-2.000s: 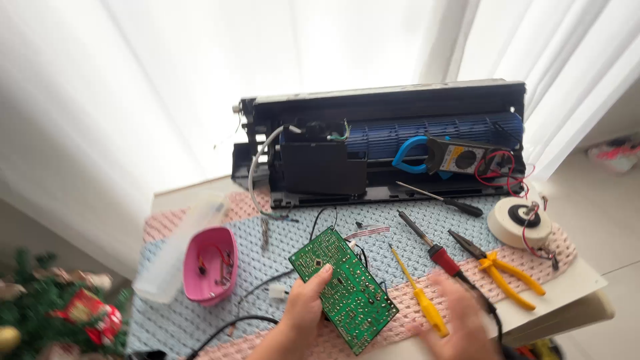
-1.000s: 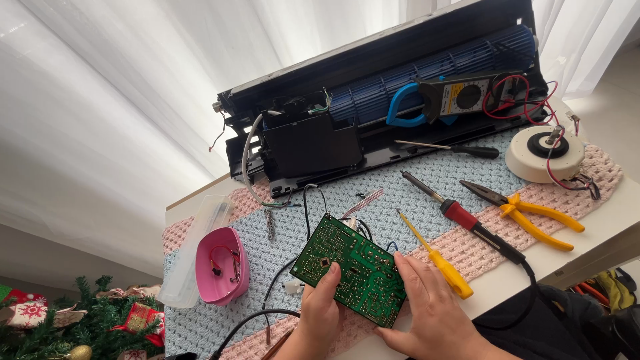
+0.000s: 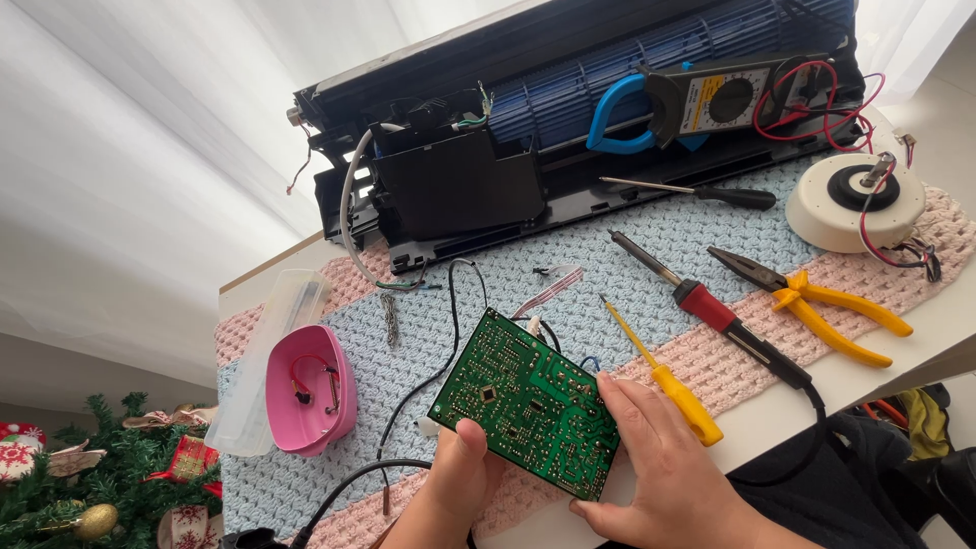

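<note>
A green printed circuit board [image 3: 526, 408] is held tilted above the crocheted cloth, its soldered side up. My left hand [image 3: 461, 480] grips its lower left edge, thumb on top. At the right end, my right hand [image 3: 663, 465] holds the edge between fingers and thumb. Wires and a white connector [image 3: 534, 326] show behind the board. Right of it lie a yellow-handled screwdriver [image 3: 682, 400], a soldering iron with a red and black handle [image 3: 713, 309] and yellow-handled long-nose pliers [image 3: 816, 305]. A black-handled screwdriver [image 3: 736, 198] lies farther back.
An air conditioner indoor unit [image 3: 457, 191] spans the back, with a clamp meter [image 3: 717, 99] on it. A round white motor [image 3: 816, 210] sits at right. At left are a pink bowl [image 3: 347, 389] with small parts, a translucent plastic lid [image 3: 236, 412] and a Christmas tree [image 3: 122, 435].
My right hand was off the board two seconds ago and now holds its right end. My left hand has kept its hold. The view has tilted and come closer.
</note>
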